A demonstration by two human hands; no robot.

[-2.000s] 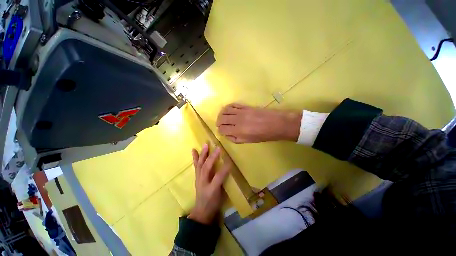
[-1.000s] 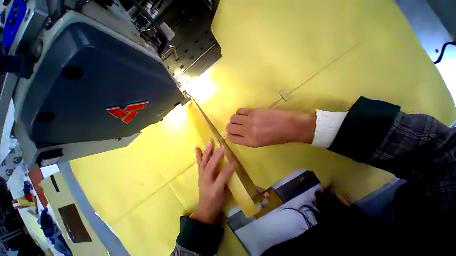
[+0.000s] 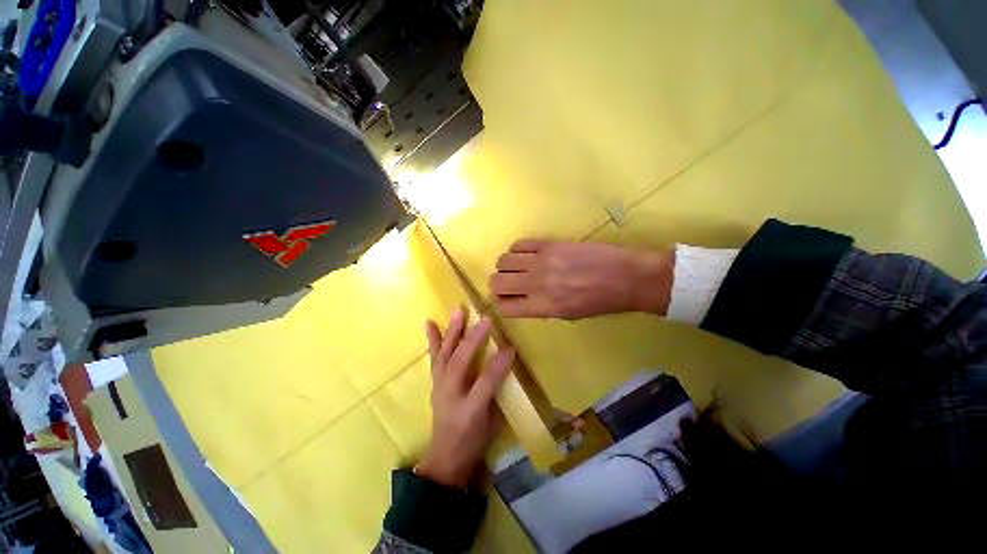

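A large yellow garment panel (image 3: 693, 97) lies under the needle area, with a thin seam line and a tiny pale label (image 3: 616, 214) on it. A brass-coloured folding guide (image 3: 524, 379) runs from the needle area to a squarish bracket, with a narrow yellow strip (image 3: 520, 417) along it. My left hand (image 3: 465, 395) rests on the strip and panel left of the guide, fingers apart. My right hand (image 3: 574, 279) lies palm down on the panel right of the guide, fingers together; what is under its palm is hidden.
The dark grey sewing machine head (image 3: 227, 195) with a red logo stands at the left, its lamp bright at the needle. Tan pieces with a dark brown square (image 3: 160, 487) lie at the lower left, near a navy bundle (image 3: 105, 487). A black cord (image 3: 958, 121) is at the right.
Compared with two seconds ago, both hands sit slightly further right in the picture, as do the machine head, guide and label. The hands keep nearly the same places beside the guide.
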